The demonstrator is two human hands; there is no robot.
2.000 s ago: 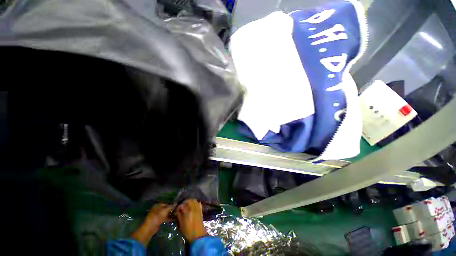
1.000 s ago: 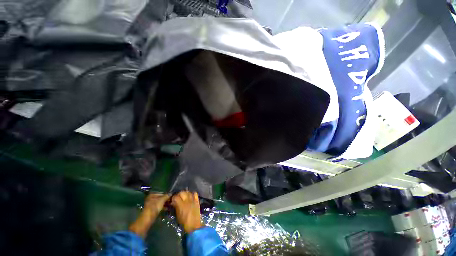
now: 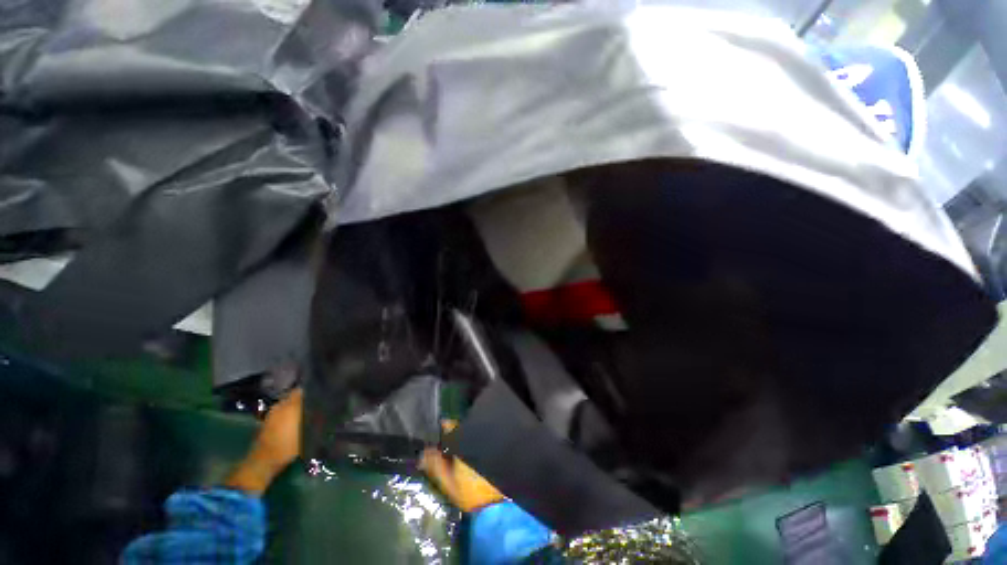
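A large grey-sheened black poly bag (image 3: 530,121) hangs across the middle with its wide dark mouth facing me. A pale piece with a red end (image 3: 574,296) shows inside it. My left hand (image 3: 279,436) is at the bag's lower left, its fingers hidden behind dark plastic. My right hand (image 3: 458,477) is below the mouth, partly covered by a dark flap (image 3: 541,458). A small dark packet (image 3: 400,425) lies between the hands. Whether either hand grips it cannot be told.
Heaped black bags (image 3: 144,144) fill the upper left. A crinkled silvery film heap (image 3: 635,543) lies at the bottom on the green bench (image 3: 734,535). White cartons with red marks (image 3: 933,486) stand at the far right. A blue-and-white cloth (image 3: 878,94) shows behind the bag.
The large bag's mouth has spread right and now covers most of the cloth and the metal upright. My hands have moved apart, left hand to the left, right hand to the right and lower.
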